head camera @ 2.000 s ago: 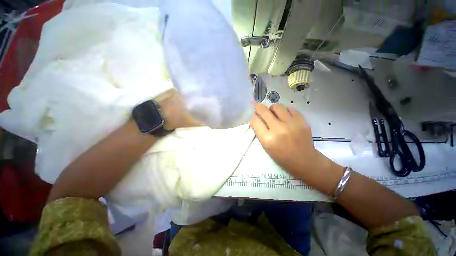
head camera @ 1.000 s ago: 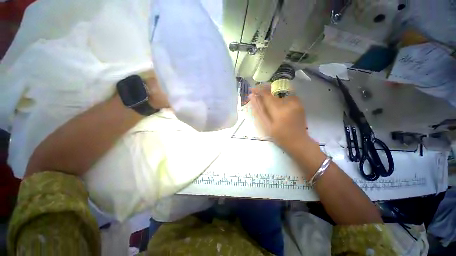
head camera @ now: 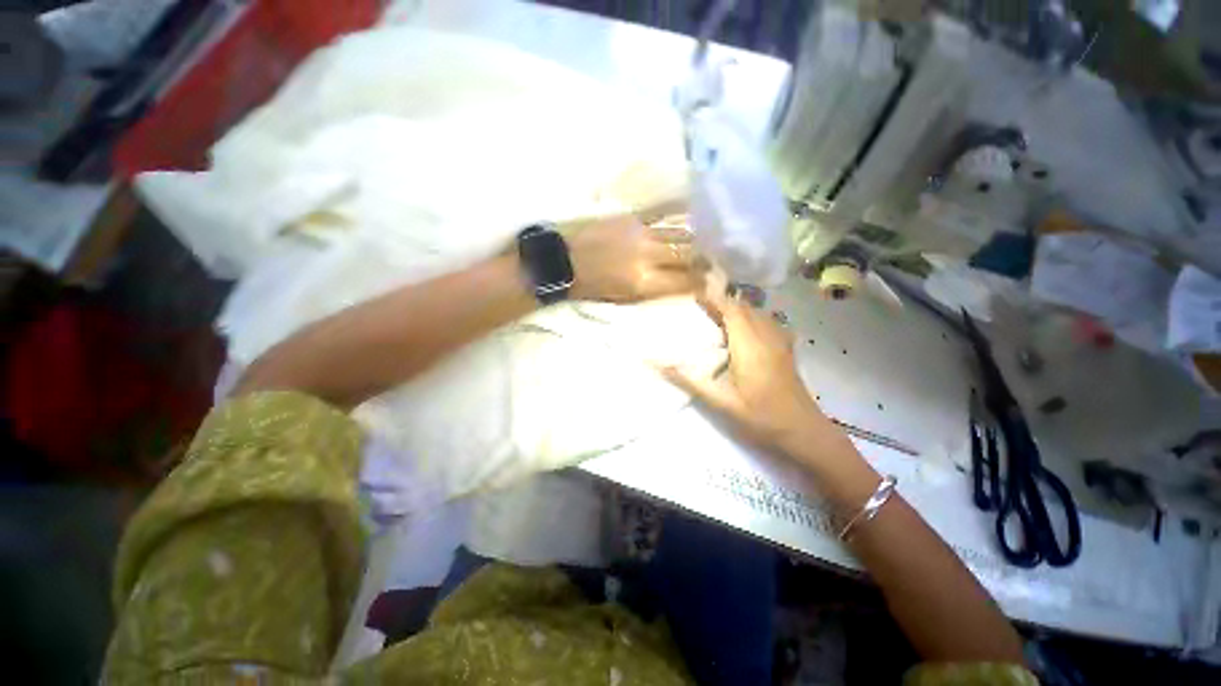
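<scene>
The cream fabric (head camera: 402, 174) lies in a large bright heap left of the machine head (head camera: 870, 121) and hangs over the front table edge. My left hand (head camera: 636, 261), wearing a dark watch, lies on the fabric beside the machine lamp (head camera: 741, 201); its fingertips are blurred, so its grip is unclear. My right hand (head camera: 761, 369), with a silver bangle, pinches the fabric's right edge between thumb and fingers, just in front of the needle area. The two hands are close together. The lamp hides the needle and presser foot.
Black shears (head camera: 1024, 496) and dark snips (head camera: 986, 462) lie right of my right arm. A ribbed knob (head camera: 841, 275) is right of the needle area. The ruler edge (head camera: 763, 496) runs along the table front. A red bin (head camera: 241, 67) is at upper left. Papers (head camera: 1105, 275) lie at right.
The view has shifted and turned, showing more at the left. My left hand has come out from behind the lamp, closer to my right hand. My right hand has moved back onto the fabric edge.
</scene>
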